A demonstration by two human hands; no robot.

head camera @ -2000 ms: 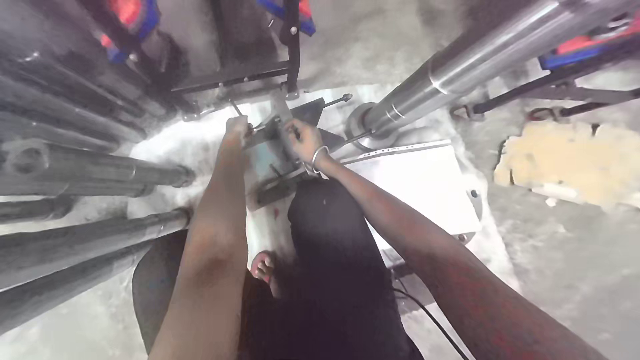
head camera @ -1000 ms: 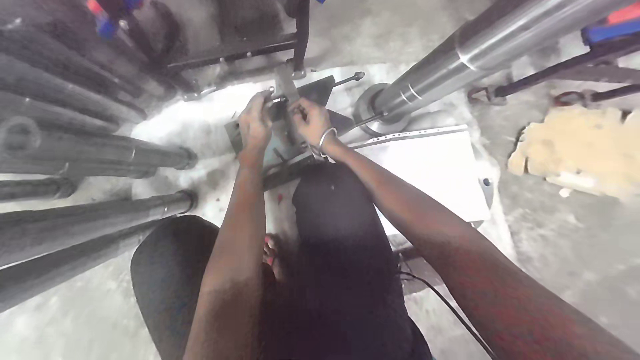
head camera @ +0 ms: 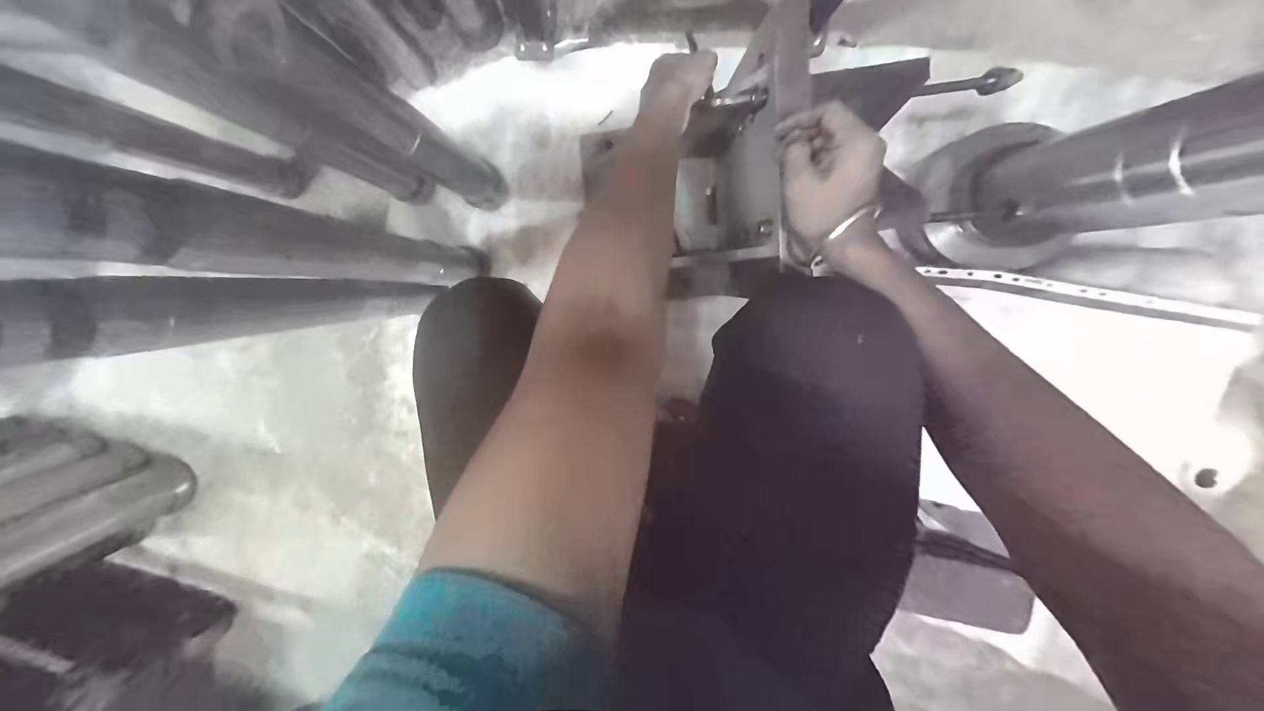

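Note:
My left hand [head camera: 681, 84] is closed around the outer end of a short metal handle [head camera: 739, 99] that joins a dark metal assembly [head camera: 736, 188] in front of my knees. My right hand [head camera: 831, 163], with a bracelet at the wrist, has its curled fingers against the edge of an upright flat metal bar [head camera: 793, 69] on that assembly. Behind the bar, a dark angled plate [head camera: 874, 89] stands beside a rod with a knobbed end [head camera: 973, 83]. Whether the right fingers pinch the bar is hard to tell.
Several long metal tubes [head camera: 197, 222] lie along the left. A thick metal cylinder [head camera: 1116, 183] with a round flange comes in from the right. Below it lies a white panel [head camera: 1047, 346] with a perforated edge strip. Stacked metal pieces [head camera: 89, 494] sit at the lower left.
The view has shifted and now shows my left sleeve. My left hand has moved away from my right hand, out to the end of the handle.

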